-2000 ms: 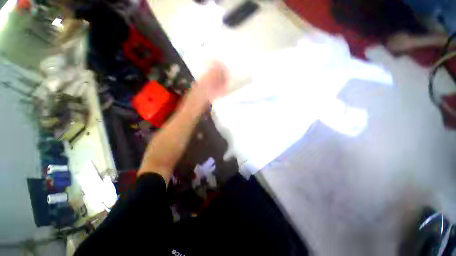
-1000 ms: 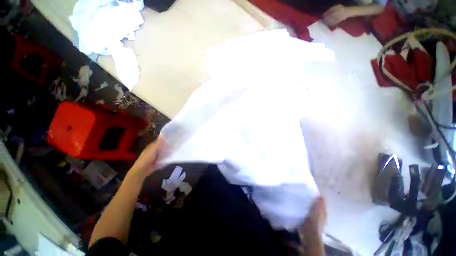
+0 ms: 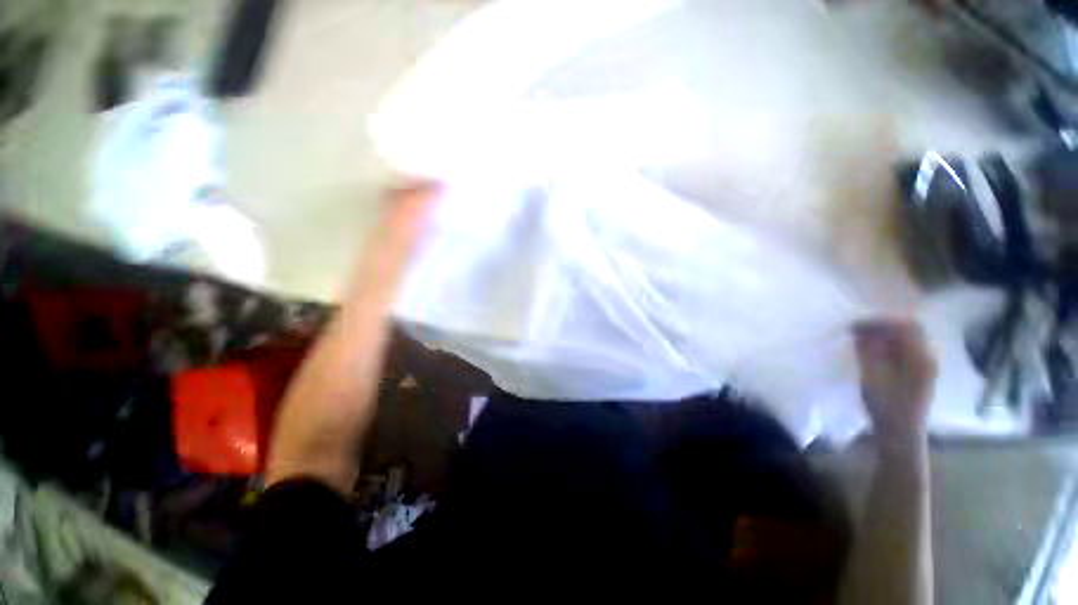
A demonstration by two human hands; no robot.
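The thin white fabric (image 3: 591,284) spreads over the table's near edge in front of me, wrinkled, partly overexposed and blurred. My left hand (image 3: 414,207) holds it at its left side; the fingers are lost in glare. My right hand (image 3: 895,360) is closed on its right end near the table edge. The picture is too blurred and bright to tell whether a stiffer strip lies on the fabric.
A crumpled white heap (image 3: 160,177) lies at the left, near a black object (image 3: 245,47). The dark iron (image 3: 952,219) stands at the right with other dark tools beside it. A red stool (image 3: 216,417) and scraps are on the floor at lower left. The pale table (image 3: 313,130) runs across.
The view has turned, so the table edge runs more level. The fabric, earlier lifted and hanging toward me, now spreads wider across the table edge. My right hand is farther out to the right.
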